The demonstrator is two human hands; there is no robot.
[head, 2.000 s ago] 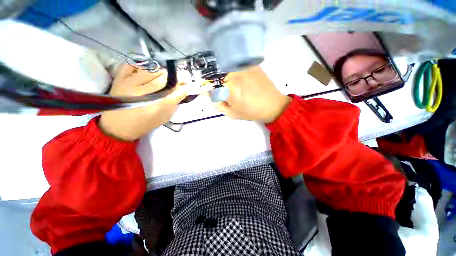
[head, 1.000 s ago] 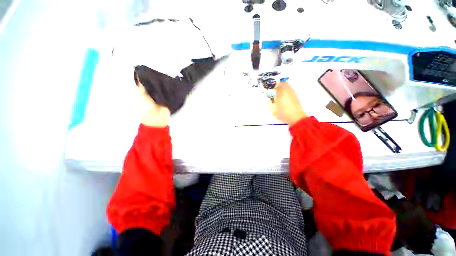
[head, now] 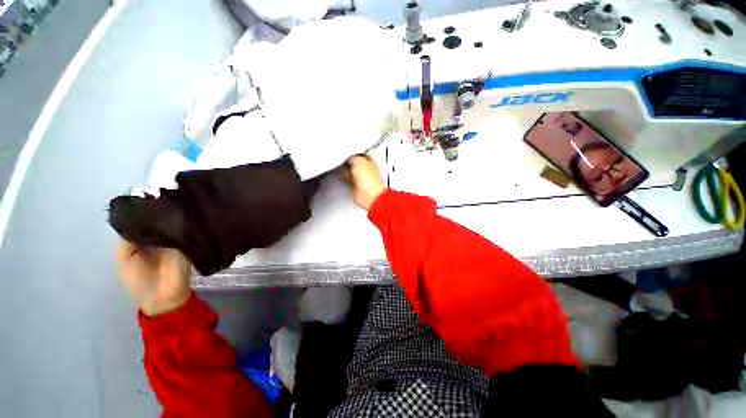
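The dark fabric piece (head: pixel 245 204) stretches across the left end of the table, joined to or lying against the white garment (head: pixel 335 90) behind it. My left hand (head: pixel 155 273) holds the dark piece's left end at the table's edge; the hand is slightly blurred. My right hand (head: pixel 365 180) is at the right end of the dark piece, by the white garment's lower edge, its fingertips closed on the fabric edge. The presser foot and needle area (head: pixel 427 140) of the sewing machine (head: pixel 556 90) is to the right of the garment, with no hand at it.
A smartphone (head: pixel 587 159) lies at the right, with a cardboard scrap (head: pixel 555 176) and black snips (head: pixel 642 215) beside it. Green and yellow scissors loops (head: pixel 720 196) are at the far right. The tape rule (head: pixel 572 263) runs along the front edge. Cloth and bags lie below.
Both hands have moved left, away from the needle area. The dark piece and white garment now show more fully, with the dark piece drawn towards the table's left front edge.
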